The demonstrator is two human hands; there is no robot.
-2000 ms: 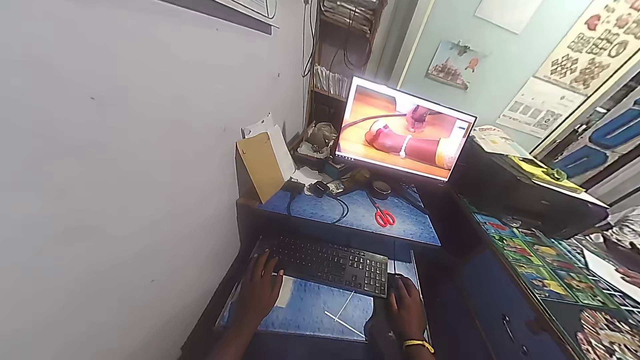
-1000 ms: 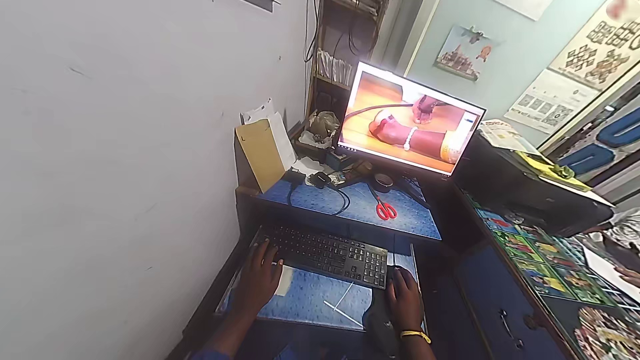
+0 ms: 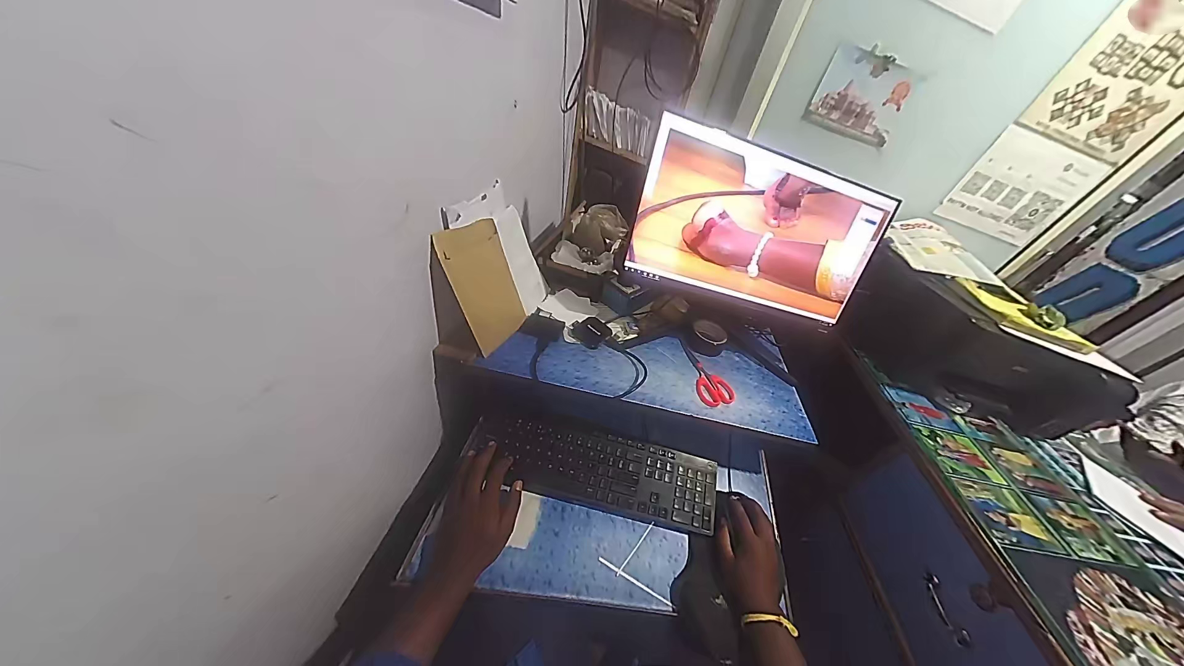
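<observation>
My left hand (image 3: 479, 518) rests with its fingers spread on the left end of a black computer keyboard (image 3: 601, 472). A wired computer mouse (image 3: 733, 505) is mostly hidden under my right hand (image 3: 751, 550), which lies over it just right of the keyboard; a yellow band circles that wrist. Part of a dark mouse pad (image 3: 700, 592) shows beside the right hand. Beyond the keyboard, a monitor (image 3: 763, 222) displays a picture of an arm with a pale bracelet on an orange surface.
On the blue desk shelf (image 3: 647, 375) lie red-handled scissors (image 3: 713, 388), a roll of tape (image 3: 709, 337) and a black cable (image 3: 638, 370). A brown envelope (image 3: 481, 282) leans at the left wall. A black printer (image 3: 980, 342) stands right; another person's hand (image 3: 1167, 507) shows at the right edge.
</observation>
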